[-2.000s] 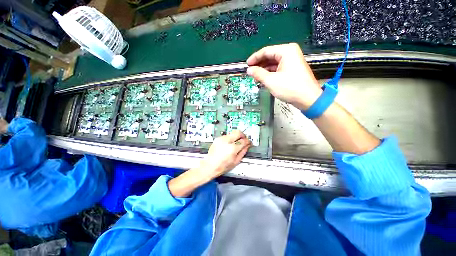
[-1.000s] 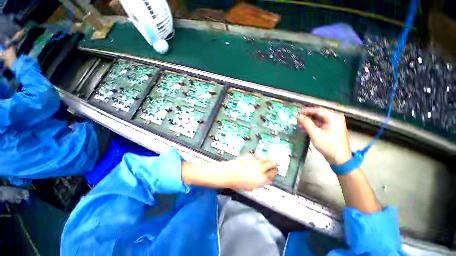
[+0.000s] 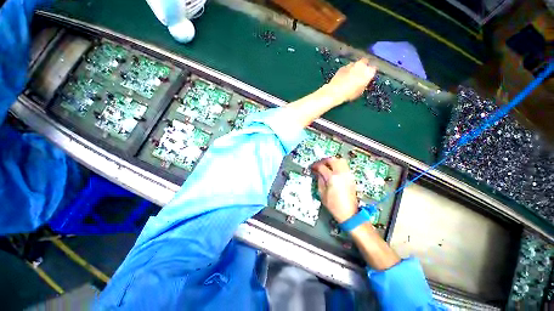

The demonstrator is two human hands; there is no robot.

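Printed circuit boards [image 3: 298, 197] lie in dark-edged pallets on the conveyor. My right hand [image 3: 337, 182], with a blue wrist strap [image 3: 358, 218], is over the pallet nearest me, its fingertips bunched at the boards; whether they hold a component is too small to tell. My left hand [image 3: 354, 79] reaches across the conveyor to the loose component pile [image 3: 379, 97] on the green mat. Its fingers are bent at the pile's edge and I cannot tell what is in them. My left sleeve hides part of the middle pallet and its boards.
The bulk component heap [image 3: 486, 143] is at the right beyond the metal rail. A white fan [image 3: 181, 27] stands at the top left. The blue cord [image 3: 449, 155] runs up right from my wrist. Another pallet [image 3: 531, 273] shows at the right edge. A neighbour's blue sleeve [image 3: 18, 48] is at the left.
My left hand has left the boards and moved up and across to the component pile. My right hand is further in over the boards. The view has shifted and turned, with another pallet appearing at right.
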